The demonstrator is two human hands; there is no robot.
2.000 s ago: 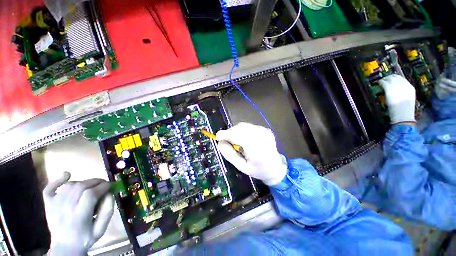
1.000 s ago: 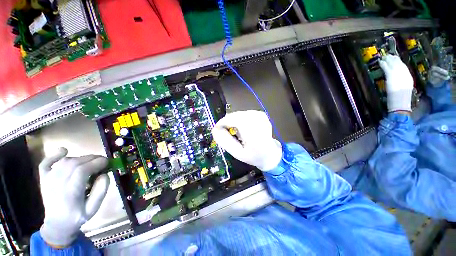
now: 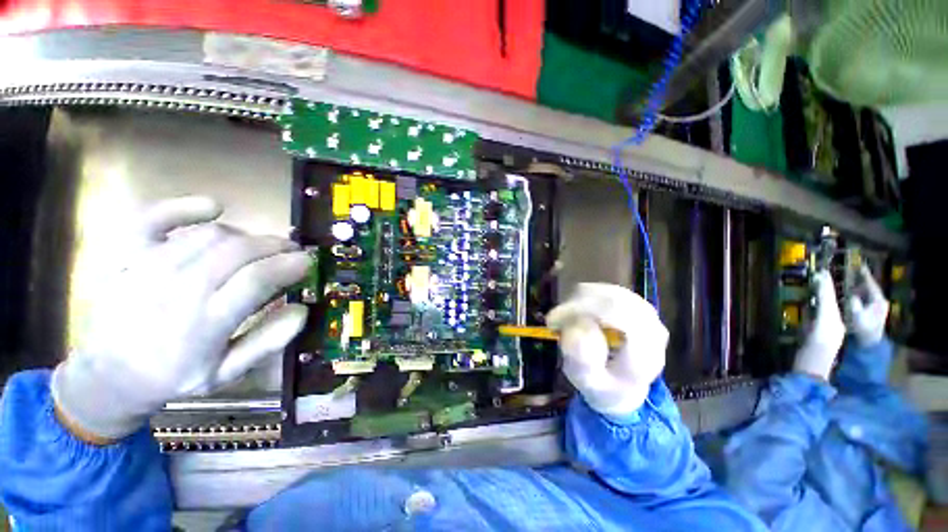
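A green circuit board [image 3: 437, 281] crowded with parts lies in a flat black pallet [image 3: 312, 374] in front of me. My right hand [image 3: 611, 348], gloved in white, holds a thin yellow-orange probe stick [image 3: 532, 333]. Its tip is at the lower right of the board, by the dark parts beside the long white strip [image 3: 523, 270]. My left hand [image 3: 192, 312], gloved in white, is at the pallet's left edge, with thumb and finger at a small green piece [image 3: 314, 272]. Whether they grip it is hard to tell.
A green strip with pale dots [image 3: 379, 138] lies along the pallet's far edge. Conveyor rails [image 3: 582, 447] run left and right. A blue coiled cord [image 3: 665, 88] hangs beyond my right hand. A neighbouring person's gloved hands [image 3: 823, 327] work at boards on the right. A red mat [image 3: 416, 42] lies beyond.
The view has turned, bringing the pale green fan into sight. The probe stick now points to the board's lower right. My left hand stays at the pallet's left edge.
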